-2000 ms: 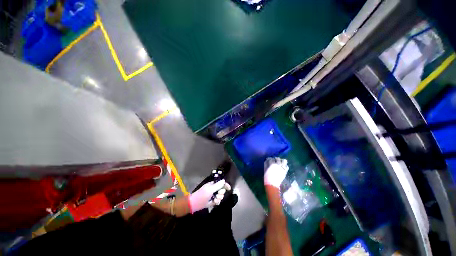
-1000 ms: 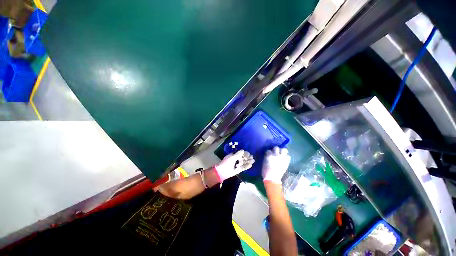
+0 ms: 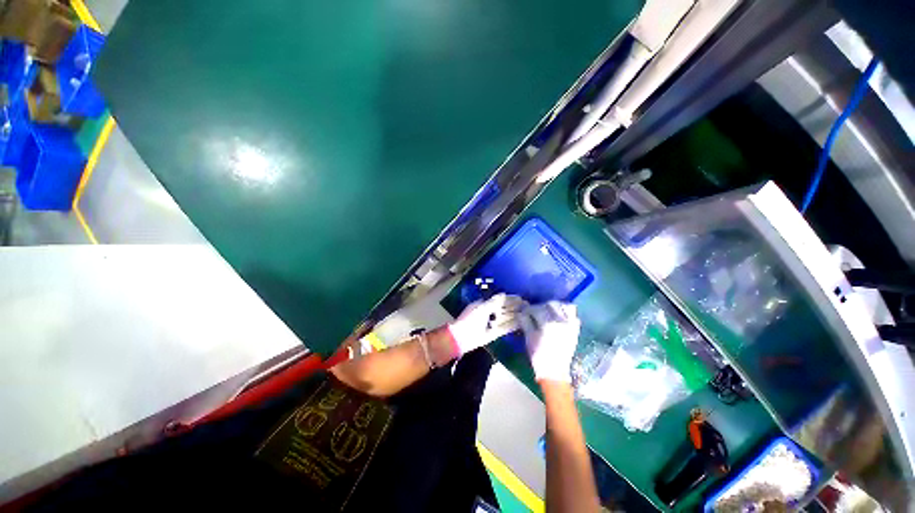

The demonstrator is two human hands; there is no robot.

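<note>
My left hand (image 3: 489, 321), in a white glove with a pink cuff, is curled around small dark stick parts. Their white tips (image 3: 484, 284) show just beyond the fingers. My right hand (image 3: 552, 336), in a white glove, is beside it with its fingertips at the left fingertips; whether it pinches a part is too blurred to tell. Both hands are at the near edge of a shallow blue tray (image 3: 547, 263) on the green bench. A few small pale pieces lie near the tray's far end.
Crumpled clear plastic bags (image 3: 627, 386) lie right of my right hand. Beyond are an orange and black tool (image 3: 699, 451) and a blue box of small pale parts (image 3: 768, 479). A clear-panelled, white-edged guard (image 3: 722, 271) stands at right. A large green surface (image 3: 331, 130) lies at upper left.
My left hand has come up from below the bench edge to the tray and now meets my right hand. The view has turned and shifted.
</note>
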